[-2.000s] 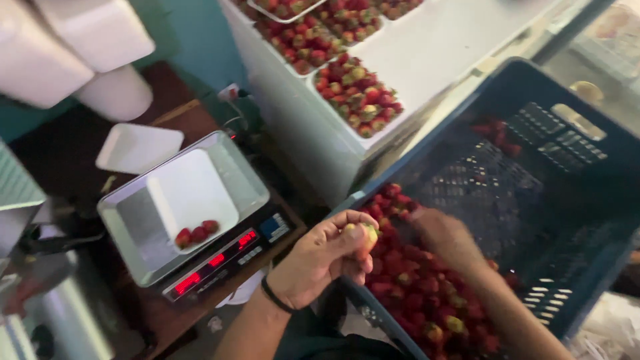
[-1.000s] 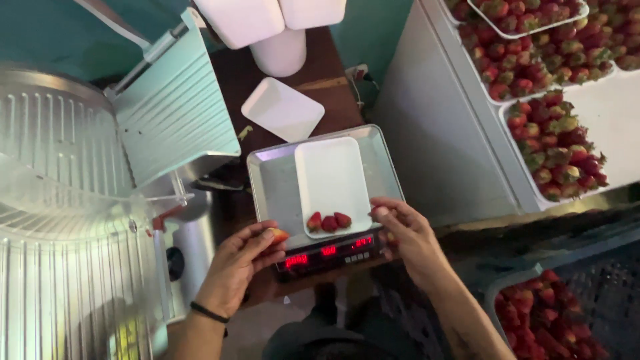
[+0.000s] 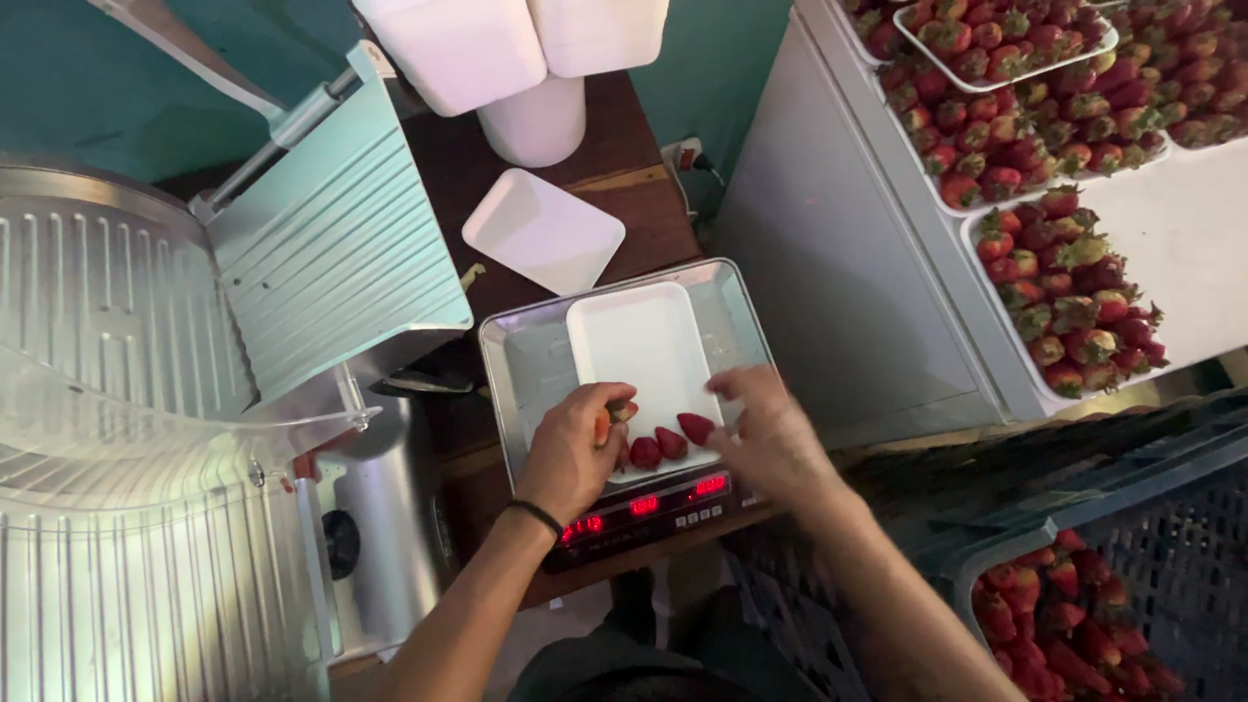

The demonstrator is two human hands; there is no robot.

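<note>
A white foam tray point(image 3: 643, 336) lies on the metal pan point(image 3: 536, 341) of a digital scale with a lit red display point(image 3: 643, 505). Several red strawberries point(image 3: 671, 444) form a row along the tray's near end. My left hand point(image 3: 577, 448), a dark band at its wrist, holds a strawberry point(image 3: 603, 427), pale and orange-red, over the tray's near left corner. At the right edge of the tray is my right hand point(image 3: 765, 429), blurred, fingers apart, beside the rightmost strawberry point(image 3: 695, 428); nothing shows in its grasp.
A metal slicing machine point(image 3: 341, 244) stands at left. Behind the scale are a loose foam tray point(image 3: 543, 230) and stacked white trays point(image 3: 458, 49). Trays of strawberries point(image 3: 1072, 302) sit on a white surface point(image 3: 1189, 253) at right. A blue plastic crate point(image 3: 1150, 487) holding strawberries is at lower right.
Both hands have moved in over the tray from its sides. The row of strawberries on it has grown by the right-hand end. Two seconds ago my right hand was in the crate. The view has swung right to left.
</note>
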